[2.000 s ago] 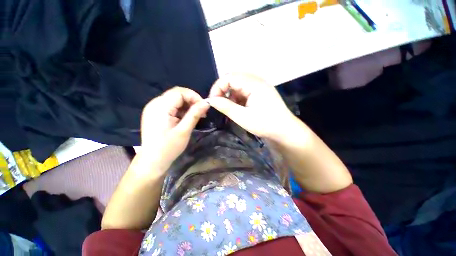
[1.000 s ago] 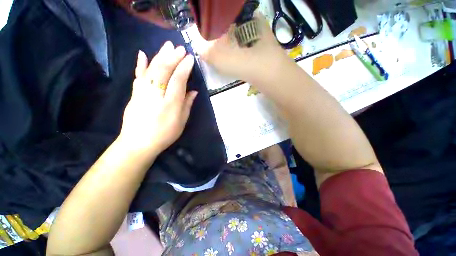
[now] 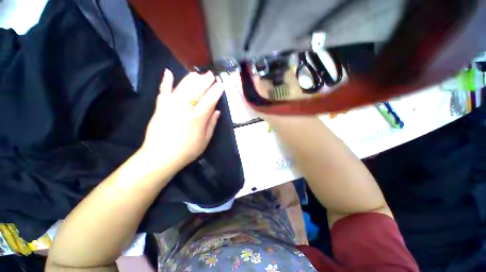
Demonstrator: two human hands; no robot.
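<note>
A large black garment (image 3: 58, 122) covers the left of the white table and hangs over its front edge. A grey-blue strip (image 3: 120, 40) lies on it at the upper left. My left hand (image 3: 184, 114) lies flat on the cloth near its right edge, fingertips toward the machine. The sewing machine head (image 3: 320, 26), grey with red parts, is large and blurred across the top. My right hand (image 3: 266, 87) is mostly hidden behind the machine; its forearm shows below. The needle area is blurred.
Black shears (image 3: 320, 74) lie behind the machine head. A green and blue tool pair (image 3: 391, 115) lies on the white table (image 3: 266, 159) at right. A green item (image 3: 469, 79) stands at the far right. Yellow tape (image 3: 16, 239) is at lower left.
Since two seconds ago my hands have moved from above my lap to the cloth and machine. In the last second the view shifted upward, and the machine head now covers much of the top.
</note>
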